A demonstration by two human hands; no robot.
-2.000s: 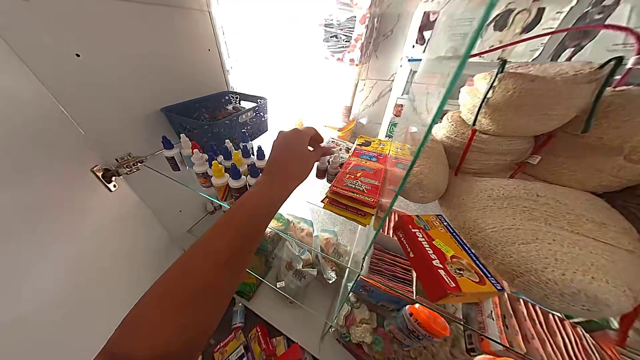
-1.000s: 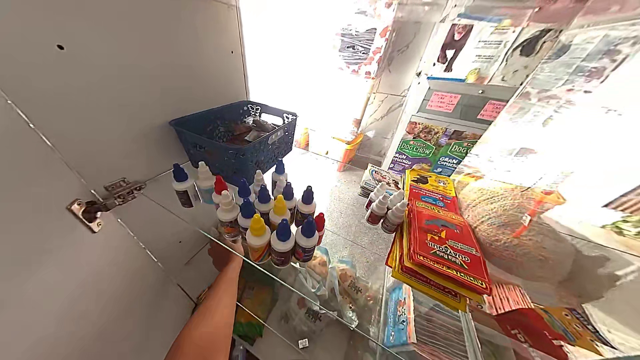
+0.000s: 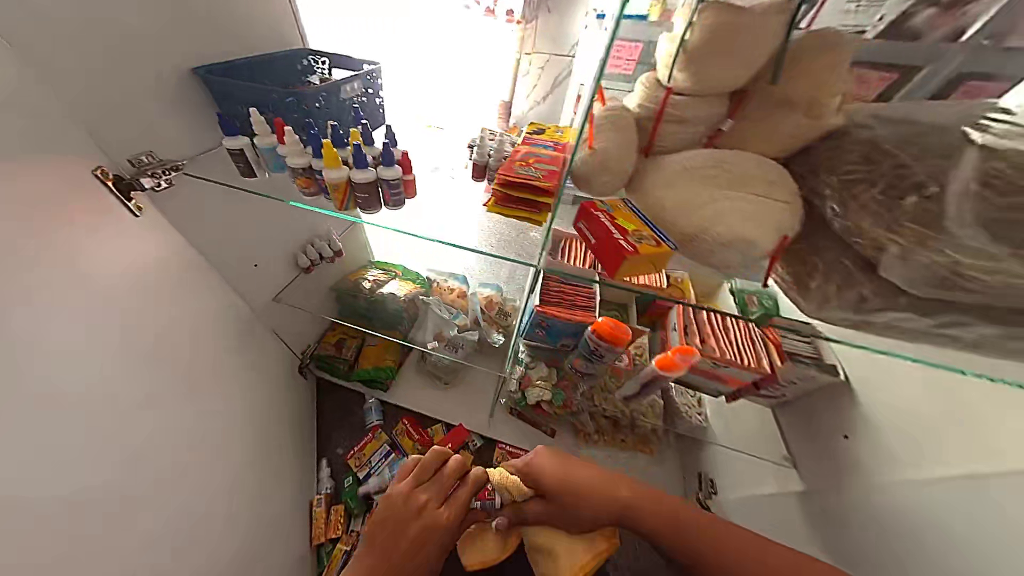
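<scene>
Low in the view, my left hand (image 3: pixel 424 508) grips a small bottle with a dark red label (image 3: pixel 486 498), its white tip pointing down. My right hand (image 3: pixel 564 488) holds a yellow cloth (image 3: pixel 508 484) against that bottle, and the cloth's loose ends hang below the fingers. Both hands meet at the bottle, which they mostly hide. Beneath them lie several boxes and packets (image 3: pixel 372 454). Dropper bottles with blue, yellow, white and red caps (image 3: pixel 336 180) stand on the upper glass shelf.
A blue plastic basket (image 3: pixel 296 88) sits behind the dropper bottles. Glass shelf edges (image 3: pixel 416 236) cross above the hands. Red packets (image 3: pixel 532 172), an orange-capped container (image 3: pixel 600 344) and filled mesh bags (image 3: pixel 712 200) are at the right. A metal hinge (image 3: pixel 136 180) sticks out at left.
The arm that reached among the shelves is no longer there; both hands are now low, with a bottle and a yellow cloth. The view has shifted.
</scene>
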